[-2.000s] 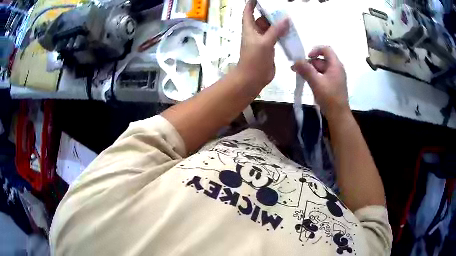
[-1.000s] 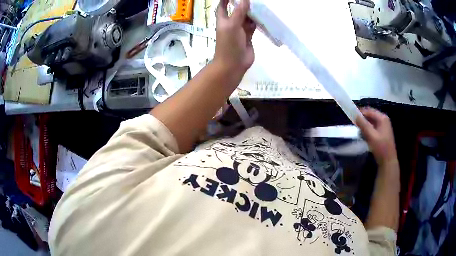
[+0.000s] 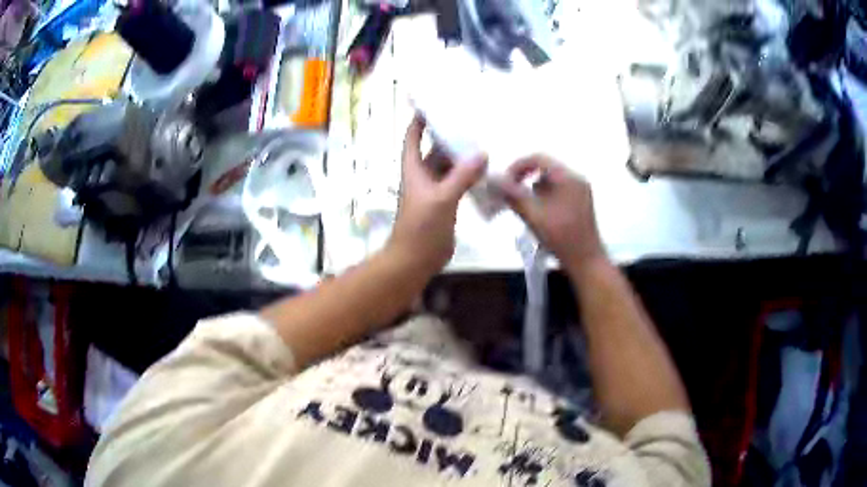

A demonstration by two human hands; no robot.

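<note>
A white elastic band [image 3: 534,309] hangs down from my right hand past the table's front edge. My left hand [image 3: 437,195] holds the band's upper part, which is washed out against the bright white table. My right hand [image 3: 556,209] pinches the band just right of my left fingers. Both hands are over the front of the table and slightly blurred. The band's lower end is lost in the dark near my lap.
A grey machine motor [image 3: 124,162] stands on the table [image 3: 684,224] at left, with looped white tape [image 3: 276,204] beside it. An orange object [image 3: 311,92] and black thread cones [image 3: 157,36] lie behind. A sewing machine [image 3: 703,105] is at right. Red-framed baskets [image 3: 43,371] flank below.
My right hand has moved up and left from the lower right, back beside my left hand. The stretch of band between them has shortened. The view has shifted, showing more of the table's back.
</note>
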